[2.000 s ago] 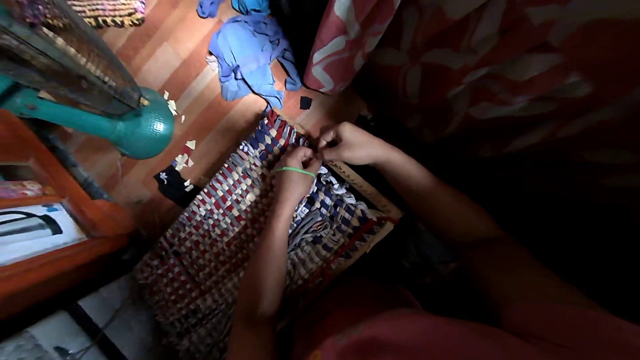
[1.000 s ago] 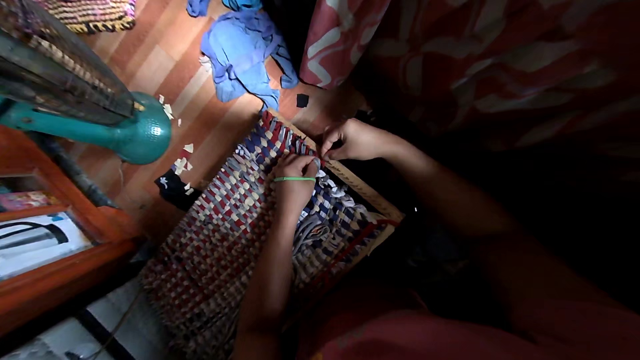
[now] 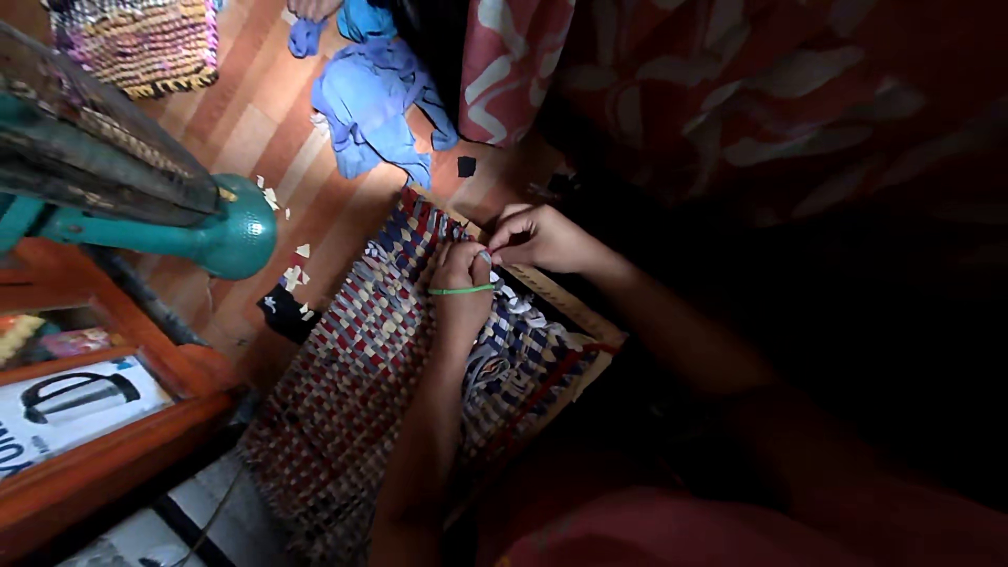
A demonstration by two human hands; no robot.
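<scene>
A woven fabric-strip mat (image 3: 370,331) in red, cream, grey and navy lies before me on a wooden frame (image 3: 563,303) with a row of small holes or pegs along its edge. My left hand (image 3: 463,272), a green band around its wrist, rests on the mat near the frame's far edge, thumb and fingers pinching a fabric strip. Close beside it, my right hand (image 3: 535,240) pinches a small dark red strip (image 3: 490,250) between thumb and forefinger. The fingertips of both hands nearly meet. Loose grey and white strips lie on the mat's right part.
A teal electric fan (image 3: 236,228) and an orange wooden cabinet (image 3: 189,362) stand at the left. Blue cloth (image 3: 378,102), fabric scraps (image 3: 295,276) and another woven mat (image 3: 142,43) lie on the wood-patterned floor. A red patterned curtain (image 3: 512,71) hangs beyond. Another person's hand (image 3: 315,8) shows at the top.
My hands stay at the frame's edge with small finger movements. Another person's hand has come into view at the top, by the blue cloth.
</scene>
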